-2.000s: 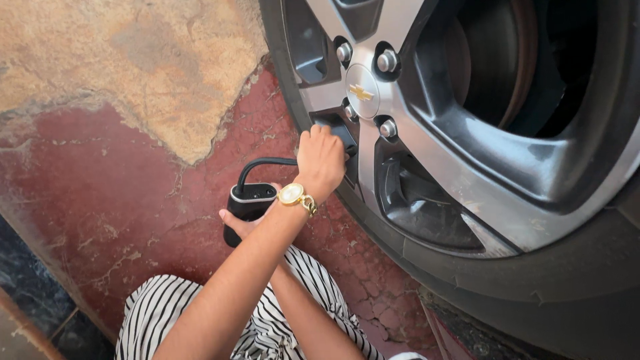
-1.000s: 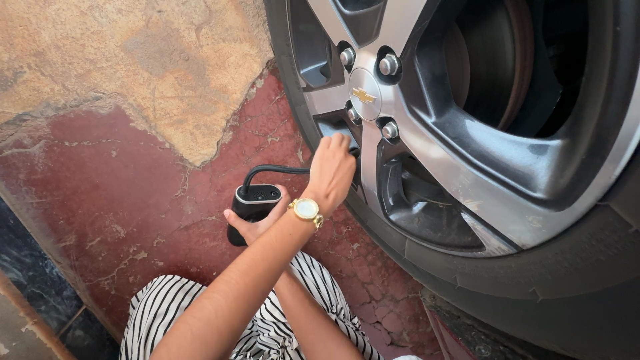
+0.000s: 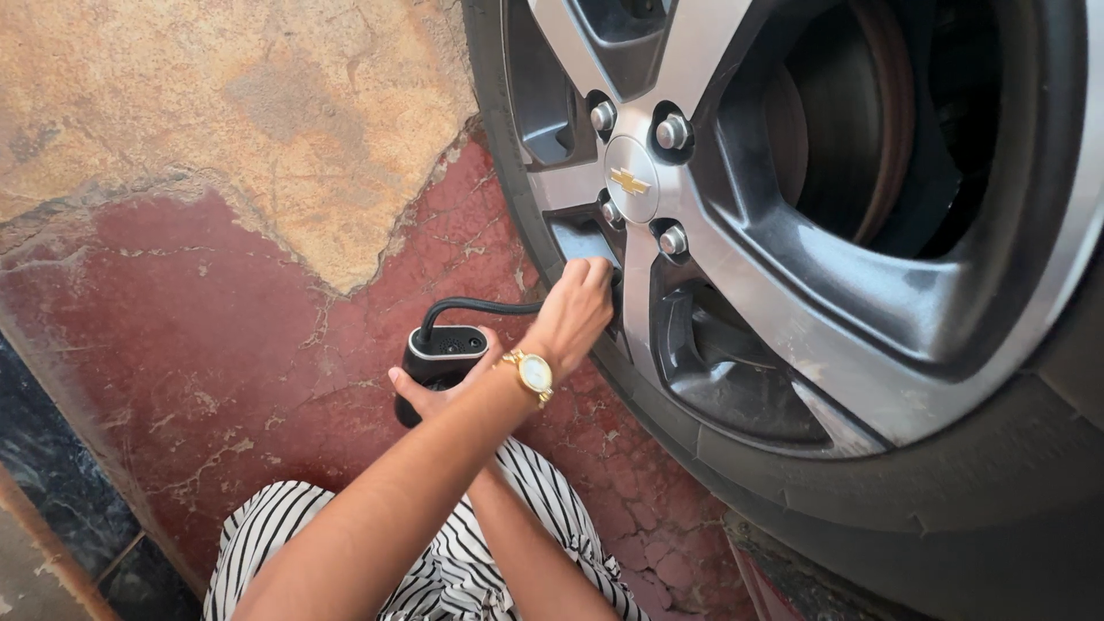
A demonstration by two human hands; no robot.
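My left hand (image 3: 573,315), with a gold wristwatch (image 3: 535,373) on its wrist, is at the lower rim of a car's alloy wheel (image 3: 638,293). Its fingers are curled around the end of a black air hose (image 3: 483,304); the tip and any valve are mostly hidden. Crossing beneath the left forearm, my right hand (image 3: 448,392) grips a black portable air pump (image 3: 427,371), upright, with a silver-edged oval top. From that top the hose bends over to my left hand. Lug nuts (image 3: 672,132) surround the Chevrolet centre cap (image 3: 631,179).
The black tire (image 3: 690,457) curves down the right side. Cracked red floor (image 3: 233,328) and a worn tan patch (image 3: 259,112) lie left of it. Dark tiles (image 3: 60,457) edge the lower left. My knees in striped trousers (image 3: 535,492) are below.
Both hands keep their places at the wheel and on the pump. The left hand's fingers and wrist have shifted slightly. Nothing has plainly been let go.
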